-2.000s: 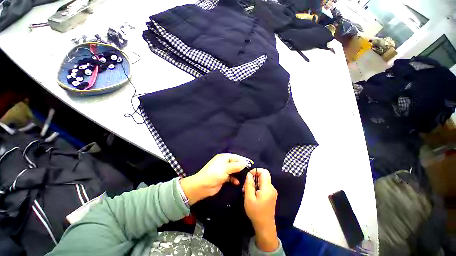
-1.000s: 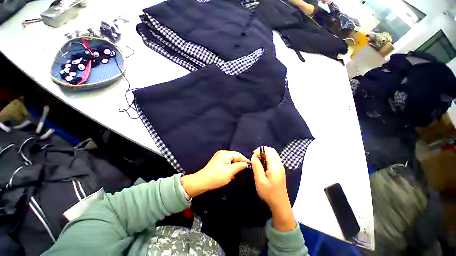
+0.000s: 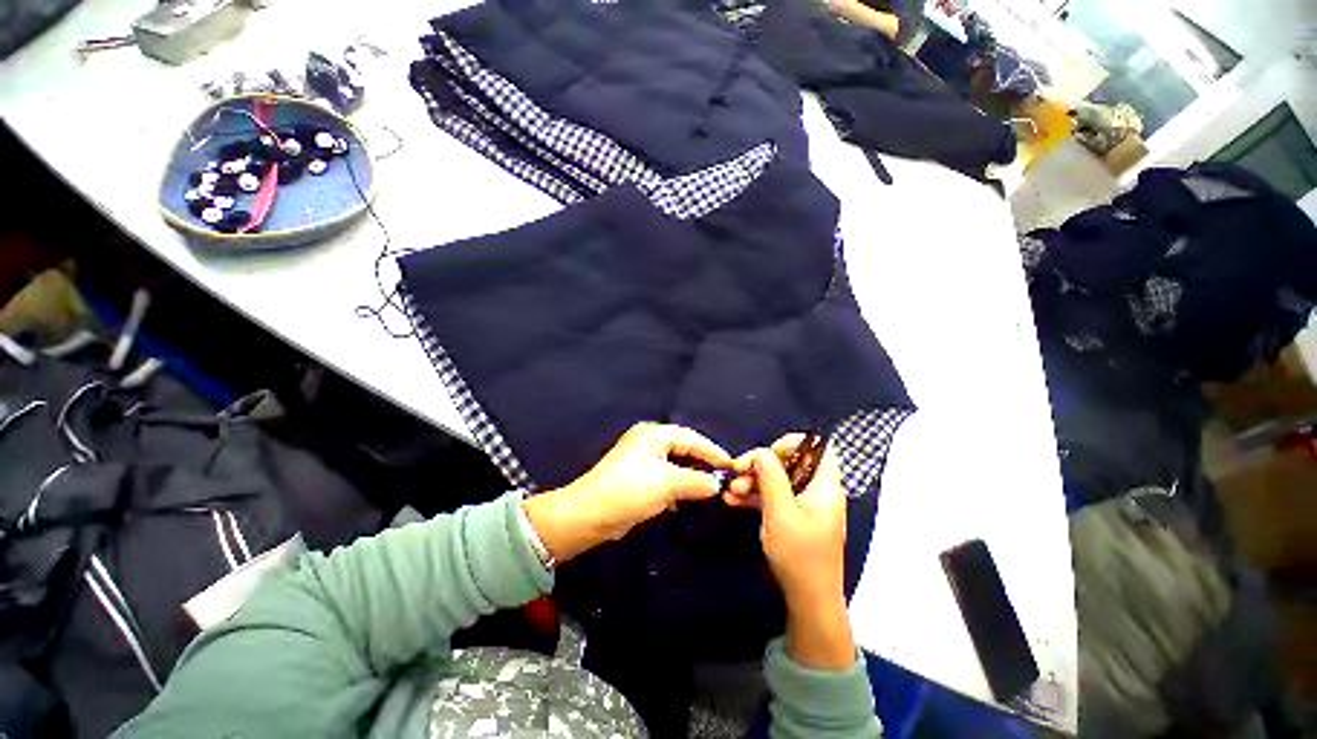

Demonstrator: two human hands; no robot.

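Note:
The dark quilted vest [image 3: 621, 303] lies spread on the white table, its black-and-white checked lining showing along the left hem and at the right armhole. My left hand [image 3: 636, 491] pinches the vest's front edge, with a small dark round piece at the fingertips. My right hand [image 3: 802, 513] meets the left fingertips there and holds a small dark brown tool, possibly thread snips, upright against the palm. Whether a needle is in the right fingertips cannot be told. The lower part of the vest hangs over my lap.
A stack of similar vests [image 3: 621, 87] lies beyond. A blue oval tray [image 3: 267, 217] of black-and-white round pieces is at the left, with loose dark thread beside it. A metal box [image 3: 195, 29] is behind it. A phone [image 3: 991, 618] lies at the right edge. Dark garments [image 3: 1170, 289] are heaped at the right.
My right hand has moved up and right from two seconds ago, then its fingertips have come back to the left ones. The tool in it now tilts to the right.

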